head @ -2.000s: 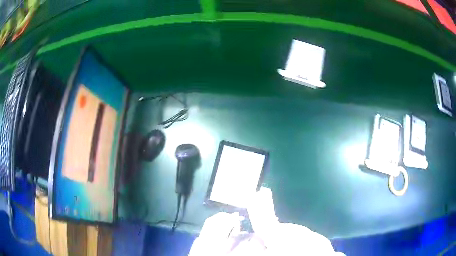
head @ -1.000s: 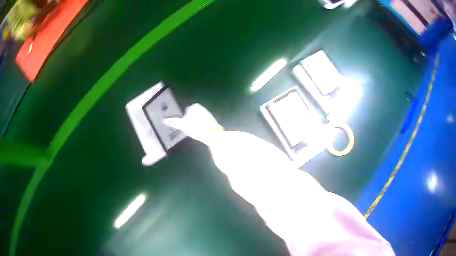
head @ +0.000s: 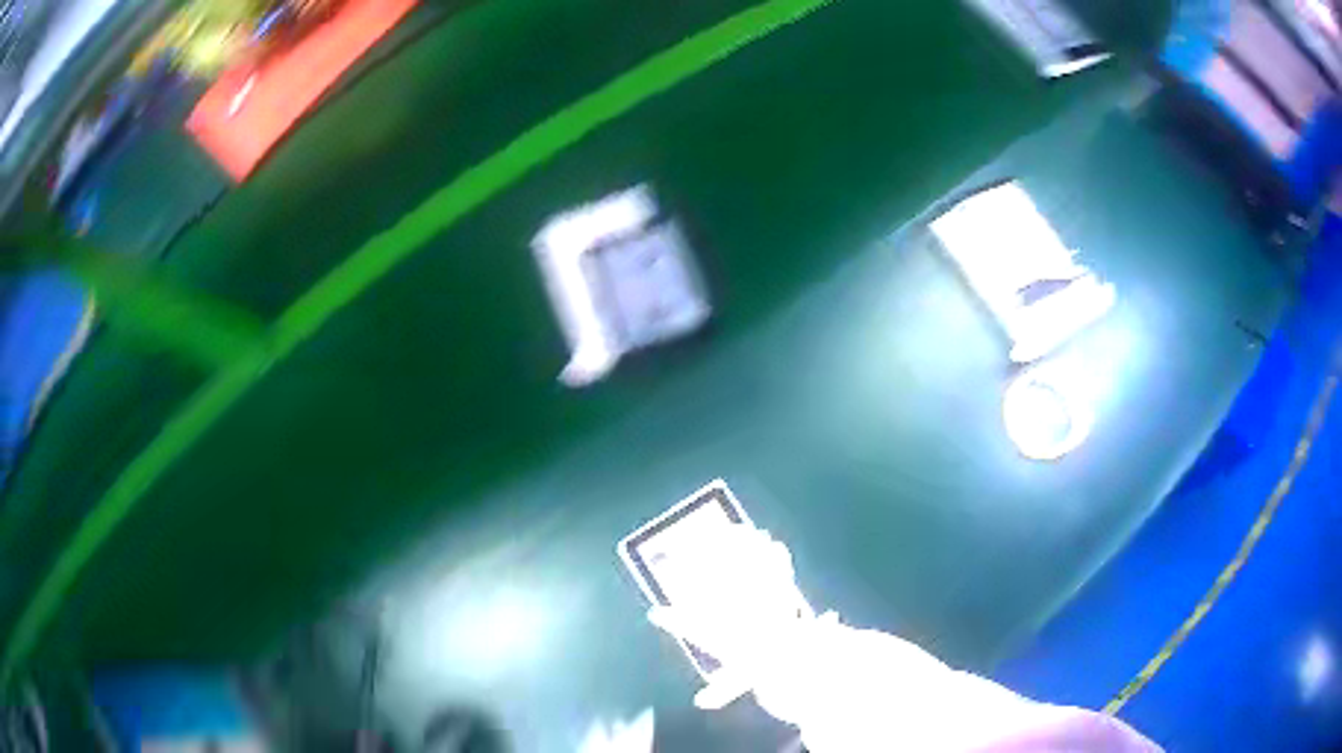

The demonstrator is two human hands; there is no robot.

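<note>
My right hand, in a glare-white glove, comes in from the lower right and grips an e-reader with a dark frame. A pale rim, apparently its white packing piece, shows around it; the hand hides much of the screen. My left hand is probably the white glove shape cut off by the bottom edge; its grip cannot be told. A blurred e-reader lies over a white packing piece at upper centre. Another white piece with a unit lies at the right, washed out by glare.
A tape roll lies below the right-hand unit. Another white piece is cut off at the top right. A green frame bar crosses the left side. A blurred dark shape and part of the blue monitor show at the lower left.
The view has shifted. My right hand has left the e-reader on the upper white piece and now holds another unit nearer me. One unit has gone from the pair beside the tape roll.
</note>
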